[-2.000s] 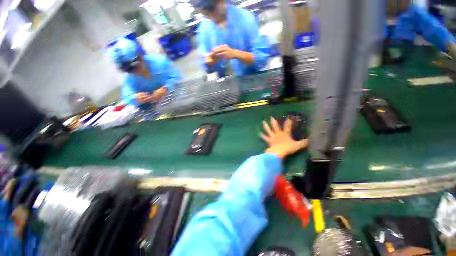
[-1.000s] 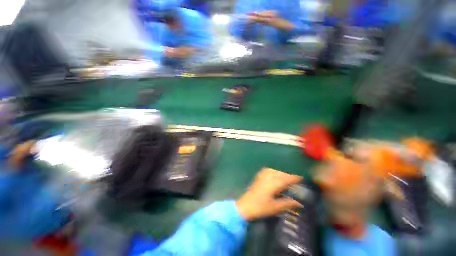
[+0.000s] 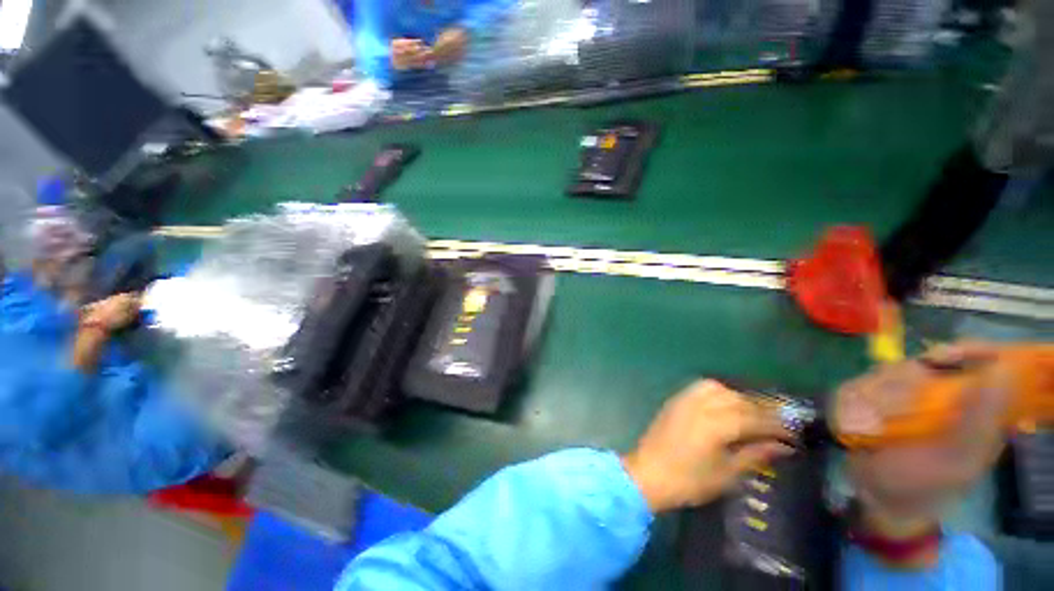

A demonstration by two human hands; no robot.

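Note:
A phone assembly (image 3: pixel 763 520) with yellow marks lies in a dark holder on the green bench at the lower right. My left hand (image 3: pixel 707 444) is at its upper left part, fingers bent and fingertips on its top end; whether they grip it is unclear. My right hand (image 3: pixel 919 444) is closed around an orange electric screwdriver (image 3: pixel 1023 387), held roughly level. Its tip points left toward the top end of the phone assembly. My right hand is blurred, and contact of the tip is hard to tell.
Dark holders (image 3: pixel 364 335) stand stacked at left, one bearing a phone assembly (image 3: pixel 474 323), beside clear plastic trays (image 3: pixel 249 300). A red bag (image 3: pixel 838 281) lies at the post's foot. The conveyor (image 3: pixel 497 173) carries dark units. A blue crate (image 3: pixel 301 554) is below. People in blue smocks sit left and across.
My left hand has come back from the conveyor to the phone assembly on the bench. My right hand has appeared with the orange screwdriver. The view has turned down and left.

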